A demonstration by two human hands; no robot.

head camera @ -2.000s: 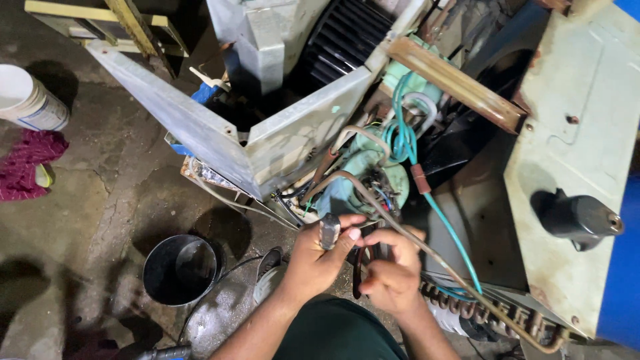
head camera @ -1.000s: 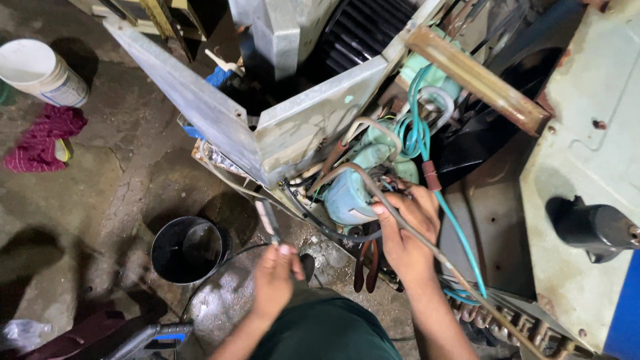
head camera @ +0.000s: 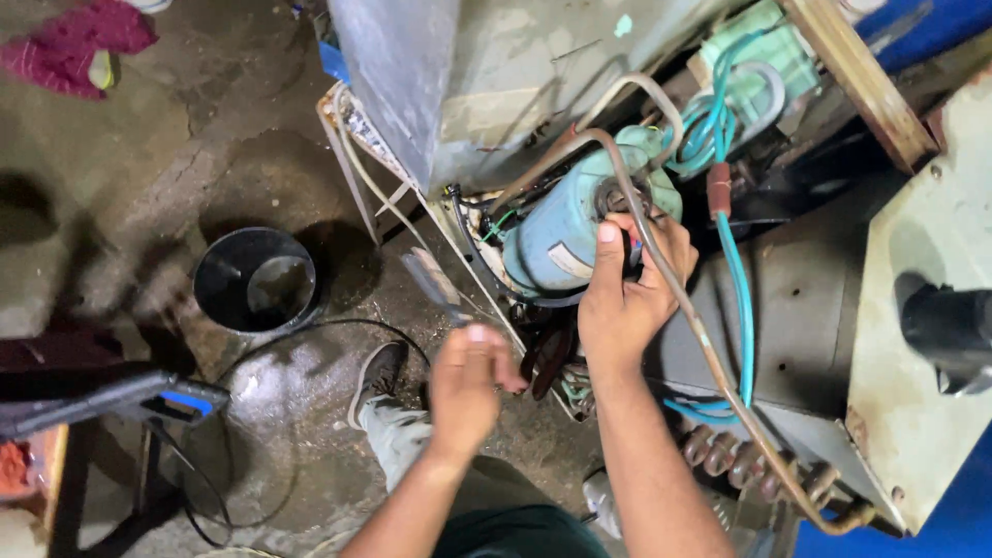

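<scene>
A light-blue compressor (head camera: 554, 221) lies inside an opened air-conditioner housing, with bent copper tubing (head camera: 701, 333) running over it. At the terminal end of the compressor is my right hand (head camera: 639, 271), its thumb and fingers around a small dark part whose kind I cannot tell. Lower left of the compressor, my left hand (head camera: 469, 380) is closed on the end of a blurred flat tool (head camera: 432, 283), possibly a brush or blade. Coiled turquoise cable (head camera: 709, 132) hangs to the right of the compressor. Dark-handled pliers (head camera: 552, 349) rest below it, near the housing's edge.
A black bucket (head camera: 256, 280) with liquid stands on the wet floor. At the left is a pressure-washer gun (head camera: 116, 403) with its hose. The sheet-metal panel (head camera: 511, 85) rises behind the compressor, and a rusty metal bar (head camera: 860, 81) crosses the upper right. A maroon cloth (head camera: 77, 46) lies upper left.
The hands were together at the compressor two seconds ago; the left has since moved away to the left with the tool. The right hand remains at the compressor. The view has moved closer.
</scene>
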